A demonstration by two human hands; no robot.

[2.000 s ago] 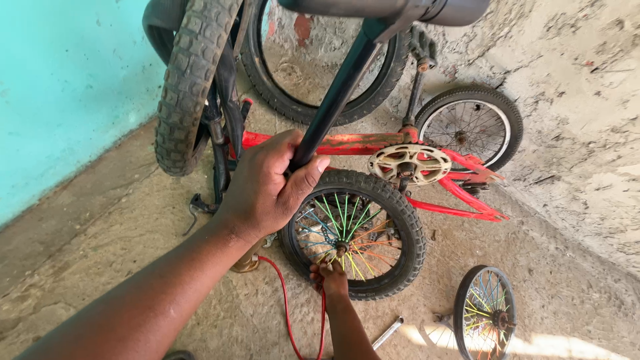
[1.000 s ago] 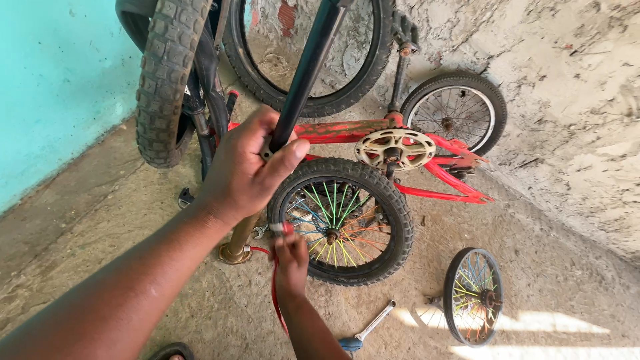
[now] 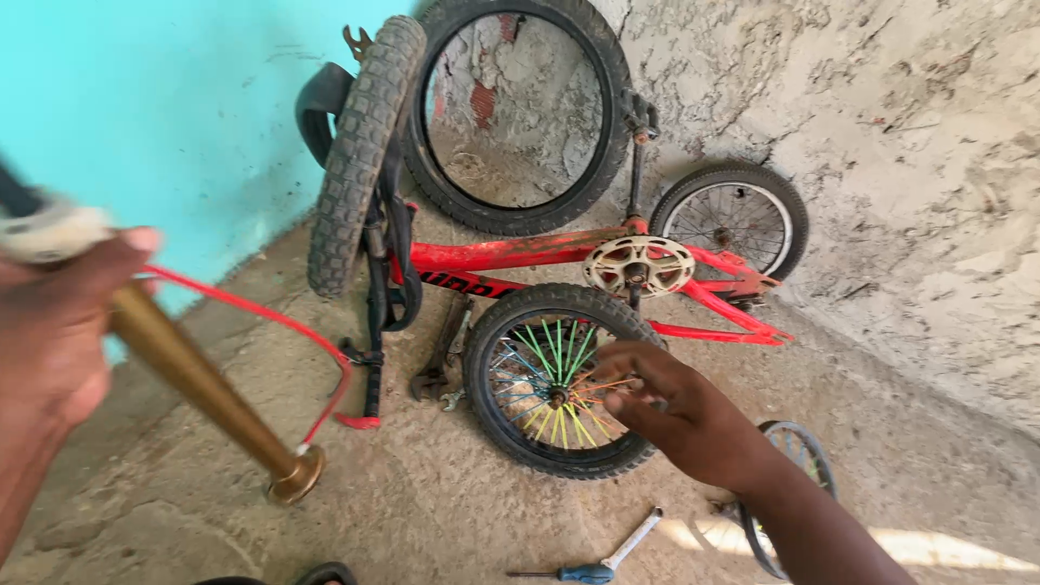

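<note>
At the left edge, my left hand (image 3: 57, 333) is closed around the upper part of a floor pump with a brass-coloured barrel (image 3: 203, 382), tilted, its round foot low on the floor. A red hose (image 3: 268, 313) curves from the pump's top to its foot. My right hand (image 3: 674, 406) is empty, fingers apart, over the right side of a wheel with green, blue, orange and yellow spokes (image 3: 559, 337). Whether the fingers touch the wheel cannot be told. Behind it lies a red bicycle frame (image 3: 504, 252) with a pale chainring (image 3: 639, 266).
A knobby tyre (image 3: 366, 154) and a larger tyre (image 3: 609, 106) stand against the walls, with a spoked wheel (image 3: 796, 219) at right. Wrenches (image 3: 435, 378) lie beside the coloured wheel. Nearer are a blue-handled screwdriver (image 3: 587, 574), a spanner (image 3: 634, 538) and another small wheel (image 3: 751, 528).
My left hand has moved left with the pump's upper part. My right hand was at the hub, then at the wheel's left edge by the hose, and is now over its right side.
</note>
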